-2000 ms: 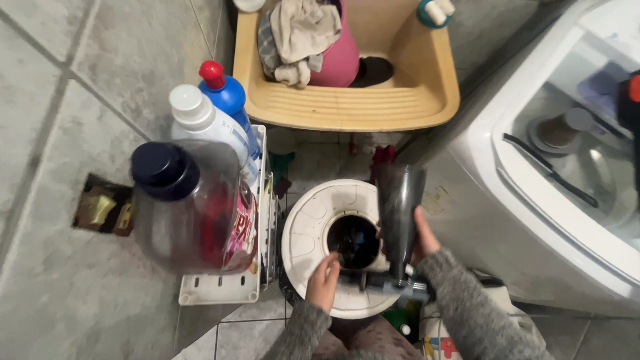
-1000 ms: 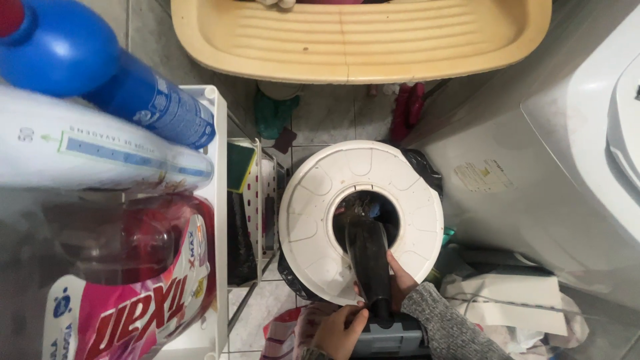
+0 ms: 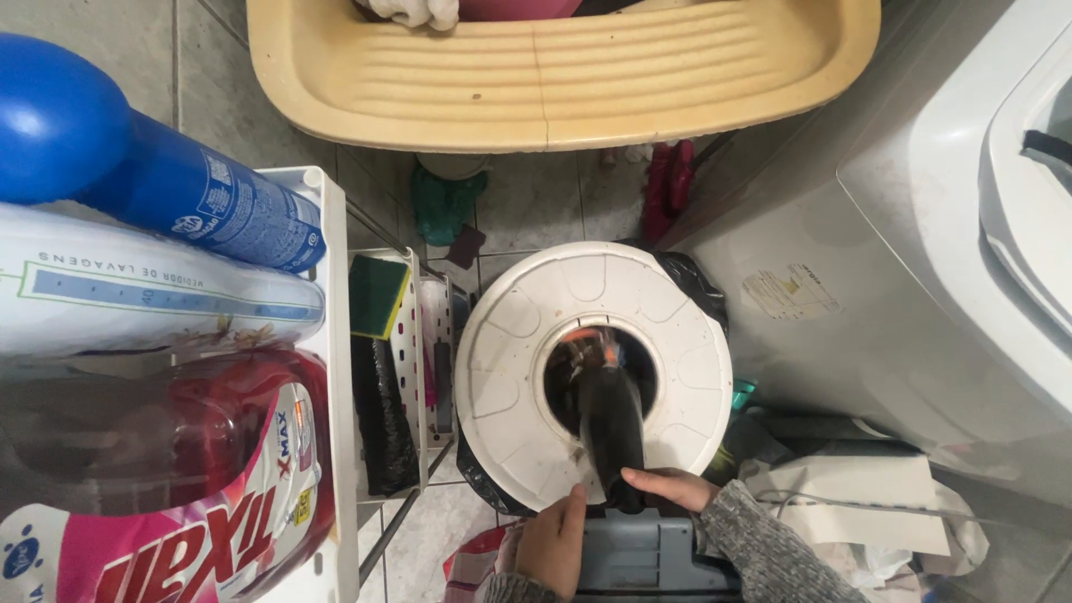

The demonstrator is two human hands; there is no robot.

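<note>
My right hand (image 3: 670, 487) lies against the lower end of a dark translucent plastic container (image 3: 611, 427), its thumb on the edge; the hidden fingers seem to support it. The container's far end tips into the round opening of a white bin lid (image 3: 511, 360). Orange and brown debris shows blurred at that end, over the dark hole. My left hand (image 3: 553, 540) is beside the container's near end, fingers extended, at a grey plastic part (image 3: 645, 553); whether it grips this part is hidden. A black bag (image 3: 691, 285) sticks out around the bin.
At left, a white shelf rack (image 3: 335, 335) holds a blue bottle (image 3: 226, 201), a white bottle (image 3: 167, 285), a red detergent bottle (image 3: 201, 444) and a green sponge (image 3: 377, 297). A yellowish wash basin (image 3: 586, 84) stands ahead, a white washing machine (image 3: 837, 251) at right, bags (image 3: 871, 502) below it.
The dark container was upright beside the bin opening two seconds ago; now it is tilted into the opening. Orange and brown debris shows at its end. The view has moved closer to the bin.
</note>
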